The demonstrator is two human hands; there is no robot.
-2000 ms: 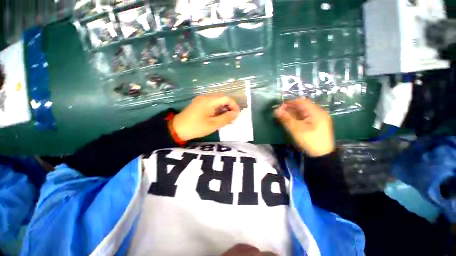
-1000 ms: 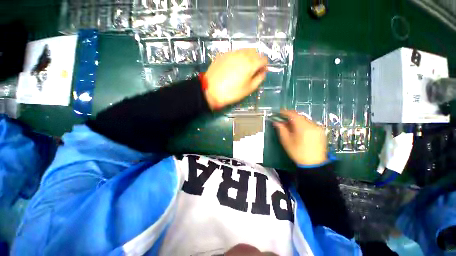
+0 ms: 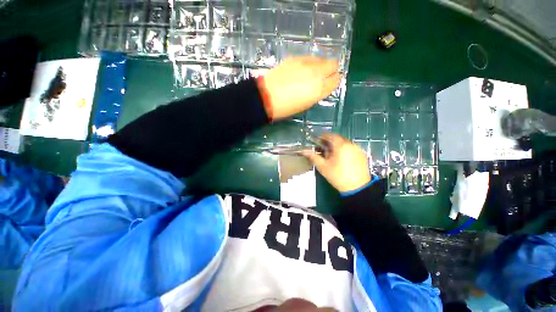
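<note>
My left hand (image 3: pixel 303 85), with a red wristband, is over the right part of the left blister tray (image 3: pixel 259 36), palm down. Its fingertips are blurred, and I cannot tell whether it holds anything. My right hand (image 3: pixel 345 163), with a blue wristband, is lower and to the right. It grips what looks like thin metal tweezers (image 3: pixel 281 150), which point left across the top of the work card (image 3: pixel 297 183). A small dark thing shows at its fingertips. The card is grey-brown above and white below. Dark and silvery parts sit in the left tray's pockets.
The right blister tray (image 3: pixel 395 137) has parts in its lowest row. A white box (image 3: pixel 484 119) stands at the right, with white paper (image 3: pixel 470 194) below. A blue strip (image 3: pixel 110 91) and a white sheet with dark parts (image 3: pixel 60 116) lie left. A small yellow-black object (image 3: pixel 386 40) lies behind.
My left hand has gone from beside my right hand, above the card, up and right to the left tray. My right hand has shifted slightly left since a second ago. The view has tilted and shifted.
</note>
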